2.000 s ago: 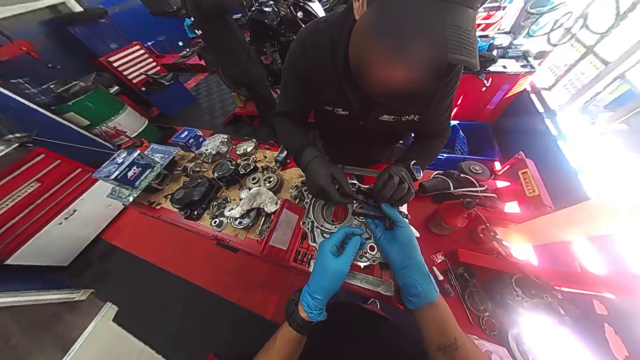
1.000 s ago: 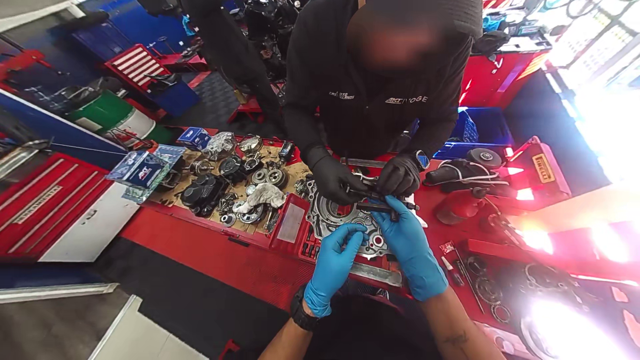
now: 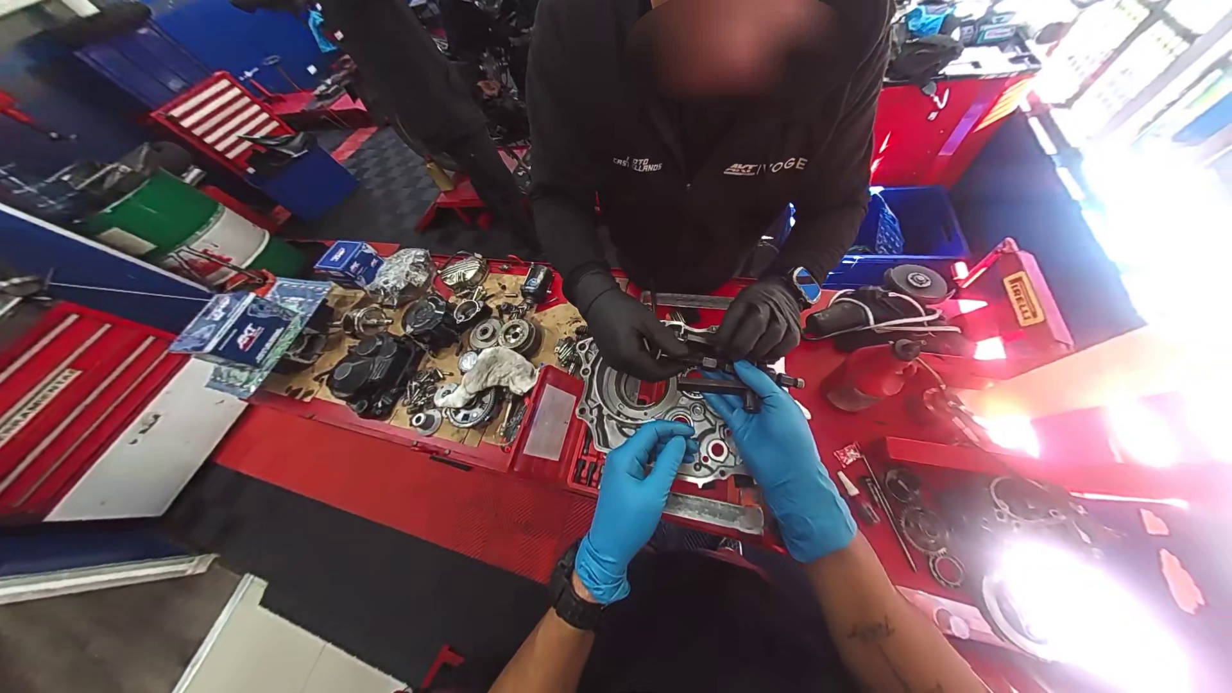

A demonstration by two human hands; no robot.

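My left hand (image 3: 635, 500), in a blue glove, is over the lower edge of a metal engine case half (image 3: 621, 404), its thumb and forefinger close together; whether something small is between them cannot be told. My right hand (image 3: 782, 462), also blue-gloved, has its fingers on a black metal bar tool (image 3: 717, 386) above the right part of the case. Opposite me a person in black gloves holds the same tool's upper part with both hands (image 3: 640, 332). Their fingers hide part of the tool. A flat metal bar (image 3: 714, 513) lies below the case.
Left on the red bench are engine parts on cardboard, a white rag (image 3: 493, 375), a black engine cover (image 3: 373, 371) and a blue box (image 3: 348, 262). To the right stand a red bottle (image 3: 871, 373), a blue crate (image 3: 905, 226) and a tray of rings and gaskets (image 3: 924, 529).
The other person's hands stay at the tool over the case, with their fingers shifted slightly. My hands have hardly moved relative to the case.
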